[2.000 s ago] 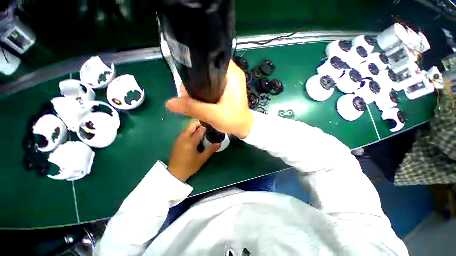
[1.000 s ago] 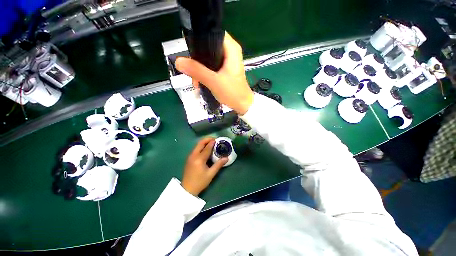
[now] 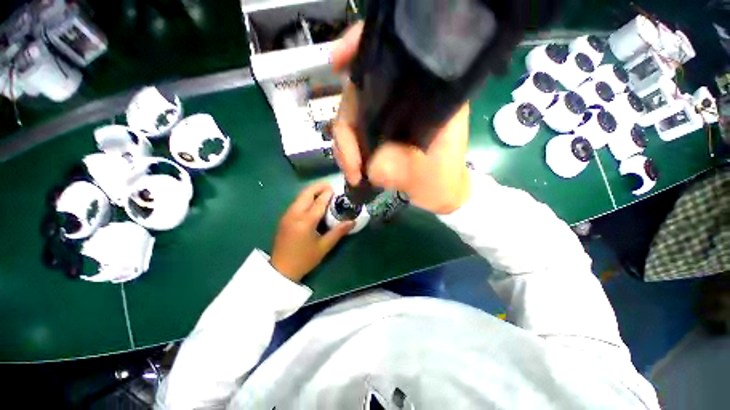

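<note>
My left hand holds a white camera housing with a black round insert upright on the green bench. My right hand grips the large black electric screwdriver, which looks blurred and fills the upper middle. Its lower end is over the housing's mouth; whether the tip touches a screw is hidden. The light grey screw feeder stands behind my hands, partly covered by the screwdriver. A few black rings show beside the housing; the rest of that area is hidden by my right hand and the tool.
White outer shells cluster at left, with small black parts at their edge. Housings with black faces stand in a group at right, beside white camera bodies with wires. A person's checked sleeve is at far right.
The screwdriver has come from over the screw feeder down to the housing in my left hand. It looks larger and tilts to the right. The whole view has also shifted.
</note>
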